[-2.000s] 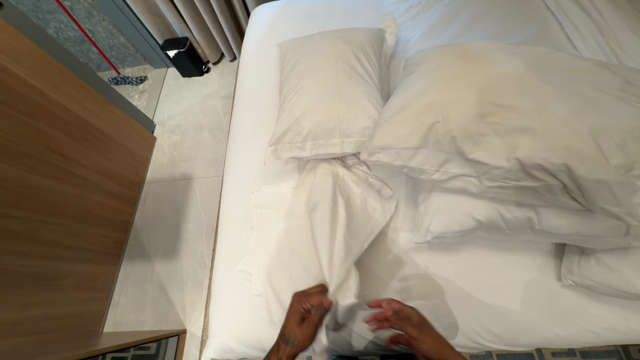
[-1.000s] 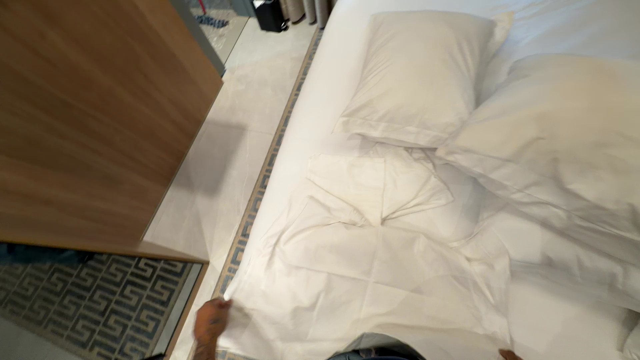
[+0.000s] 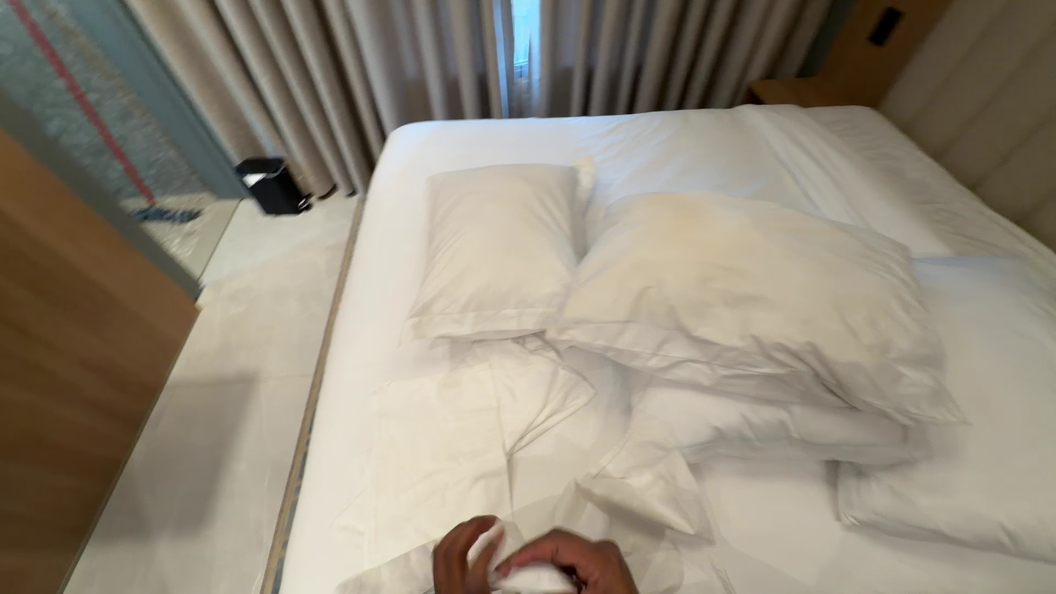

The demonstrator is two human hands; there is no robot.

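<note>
At the bottom middle of the head view, my left hand point(image 3: 468, 554) and my right hand point(image 3: 573, 561) are close together with bent fingers, at a bunched part of a white cloth point(image 3: 536, 577), possibly a pillowcase. Motion blur hides how firmly each one grips. Beyond them, flat white fabric point(image 3: 441, 445) lies on the bed. A white pillow point(image 3: 499, 247) sits above that fabric. To its right, a larger plump pillow point(image 3: 751, 289) rests partly over another white pillow point(image 3: 775, 425). One more pillow point(image 3: 949, 503) lies at the right.
The bed point(image 3: 355, 330) has a white sheet. Left of it are a tiled floor point(image 3: 223, 421), a wooden panel point(image 3: 74, 371) and a black pedal bin point(image 3: 274, 186). A red-handled mop point(image 3: 91, 111) leans behind the glass. Curtains point(image 3: 429, 58) hang behind the bed.
My hands were far apart with the white cloth spread between them one second ago; now they are close together at bunched cloth. The view has tilted up.
</note>
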